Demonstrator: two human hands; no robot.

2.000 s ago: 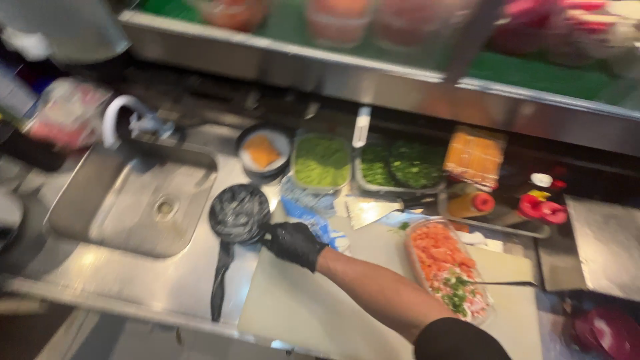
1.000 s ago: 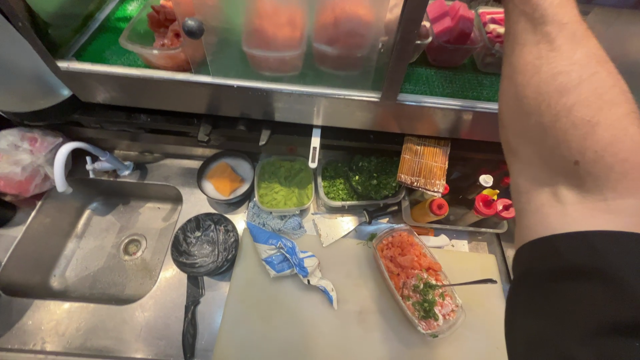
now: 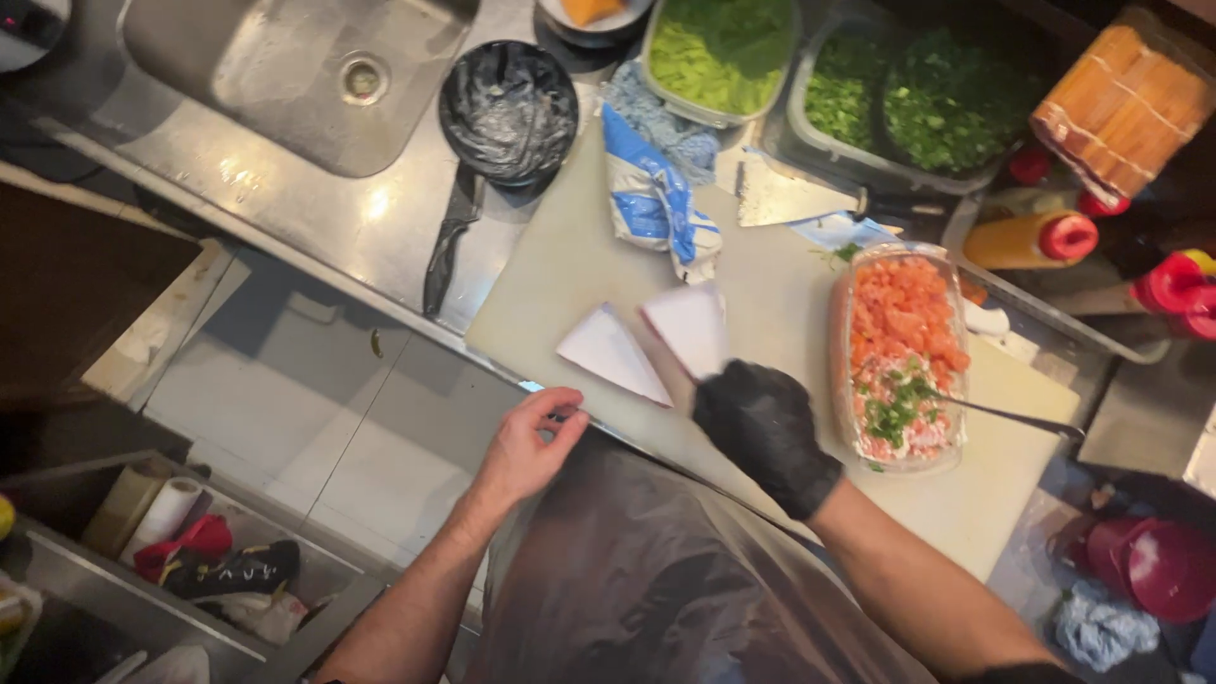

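My bare left hand (image 3: 541,437) is at the near edge of the cutting board (image 3: 532,294), thumb and forefinger bent toward each other, holding nothing that I can see. My right hand (image 3: 765,432), in a black glove, has its fingers at the lower end of a white triangular piece (image 3: 689,328); the fingertips are hidden, so its grip is unclear. A second white triangular piece (image 3: 613,353) lies flat beside it. To the right stands a clear container of diced orange fish (image 3: 902,313) with green herbs and a spoon (image 3: 1007,415). A blue and white plastic package (image 3: 655,195) lies behind.
A black-covered bowl (image 3: 508,112) and a black-handled knife (image 3: 448,252) lie between the board and the sink (image 3: 285,71). A broad metal scraper (image 3: 788,195) and tubs of green avocado-like food (image 3: 724,57) and chopped greens (image 3: 950,104) line the back. Sauce bottles (image 3: 1031,239) stand right.
Both hands are now low at the board, where two white triangular pieces have appeared. A second ago an arm reached up at the right. The view has tilted down.
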